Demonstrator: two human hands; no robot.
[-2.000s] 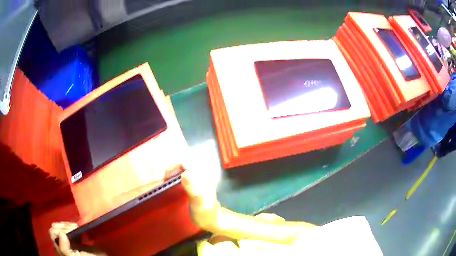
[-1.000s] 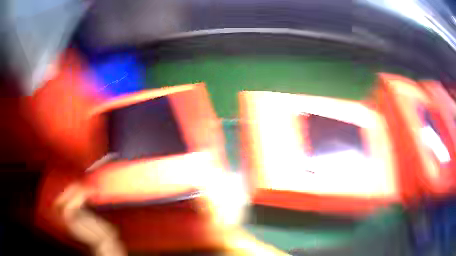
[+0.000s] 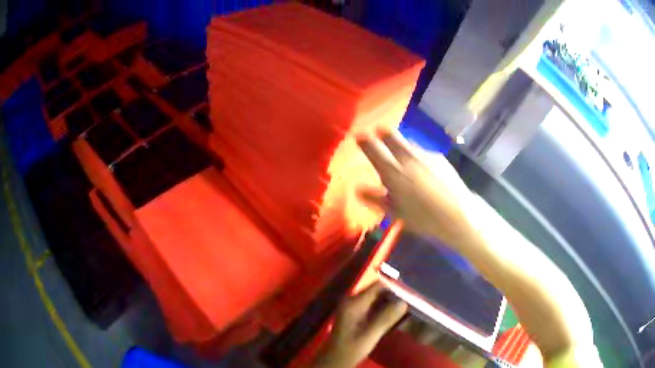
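A black glossy panel with a small white label at its corner lies on an orange foam tray at the lower right. My left hand is at the bottom centre, fingers curled on the near end of another dark panel, seen edge-on in front of that tray and partly hidden. My right hand reaches across above the tray, empty, fingers spread, at the lit side of a tall stack of plain orange foam slabs. Whether the fingertips touch the stack is unclear.
A lower orange slab lies left of the tall stack. Dark crates with orange dividers stand at the left. A yellow floor line runs at far left. A grey rail curves along the right.
The view has swung left to the tall stack; the trays further right have left the view. My right hand has left the panel's edge and moved to the stack. My left hand remains at the panel's end.
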